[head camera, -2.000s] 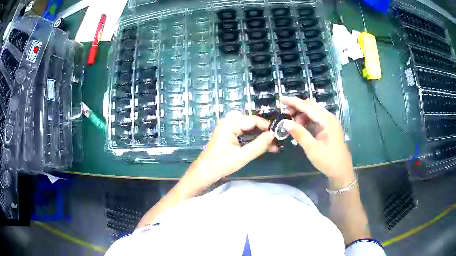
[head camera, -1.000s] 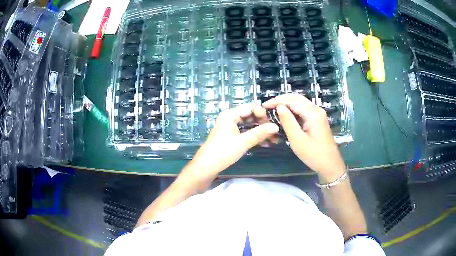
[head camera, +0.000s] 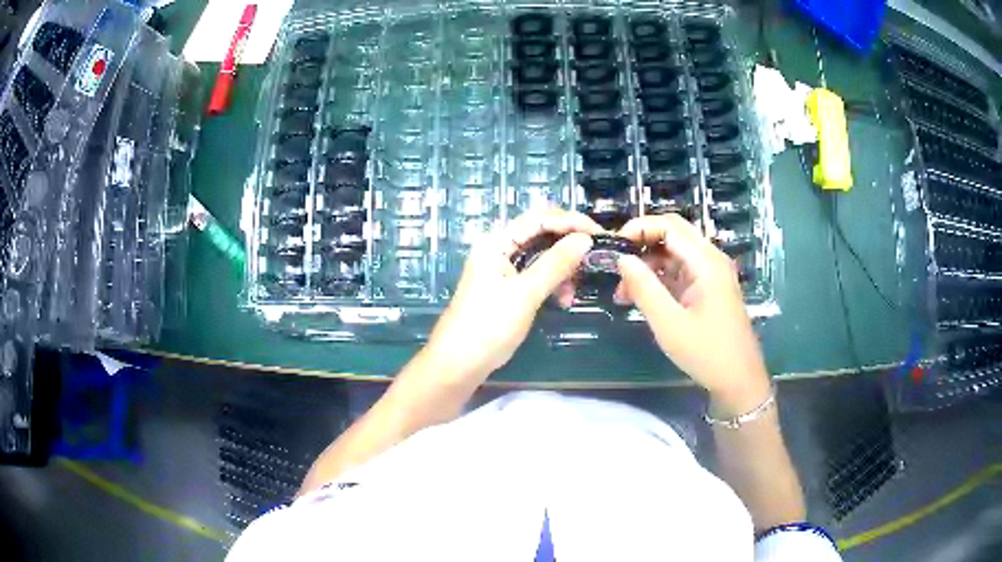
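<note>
A small round black part (head camera: 603, 259) with a pale centre is held between both hands over the front edge of the blister tray. My left hand (head camera: 525, 274) grips its left side with thumb and fingers. My right hand (head camera: 683, 288) grips its right side. The fingers hide part of it. The clear blister tray (head camera: 363, 315) lies under and behind the hands. Black parts fill its right columns and much of its two left columns; the middle pockets look without black parts.
Stacked clear trays (head camera: 121, 198) stand left, with a green-and-white marker (head camera: 220, 236) beside them. A red marker (head camera: 233, 60) lies on white paper (head camera: 264, 35). Right are a crumpled tissue (head camera: 778, 108), yellow item (head camera: 831, 141), black cable (head camera: 852, 258), blue bin (head camera: 852, 17) and second parts tray (head camera: 967, 209).
The round part has turned from showing its pale face to a flatter angle, now with both hands on its sides. The view has shifted slightly.
</note>
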